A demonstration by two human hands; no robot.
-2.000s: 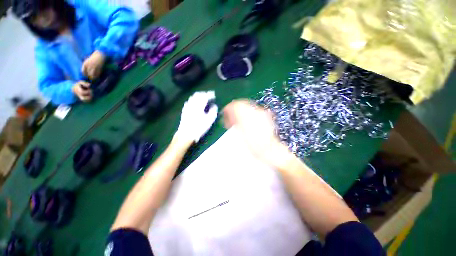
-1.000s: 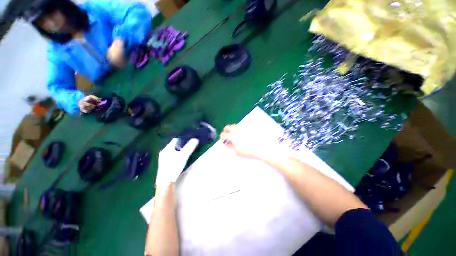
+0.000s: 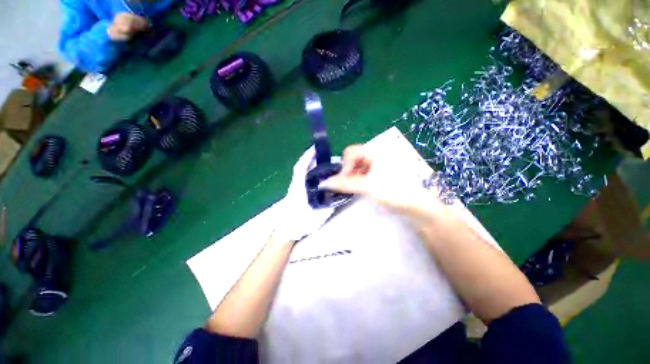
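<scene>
My left hand [image 3: 301, 206], in a white glove, holds a navy-black stand part [image 3: 321, 146] above the top of the white mat [image 3: 356, 284]. The part's rounded base lies in the glove and its flat shiny arm points up and away. My bare right hand [image 3: 356, 178] is at the base, thumb and fingers bent onto it. Whether a wire clip is between those fingers cannot be seen. The tangled pile of silver wire clips [image 3: 492, 135] lies to the right of my hands.
Round ribbed black housings [image 3: 241, 78] stand across the green table, some with purple cells. Another dark stand part [image 3: 153, 210] lies at left. A yellow sack [image 3: 591, 43] covers the pile's far side. An open carton [image 3: 584, 291] is below the right edge. A person in blue [image 3: 89, 35] works at upper left.
The stand part is now raised in my gloved hand, its arm upright, over the mat's upper edge. My right hand has come onto its base. The view has shifted, and the housings look closer.
</scene>
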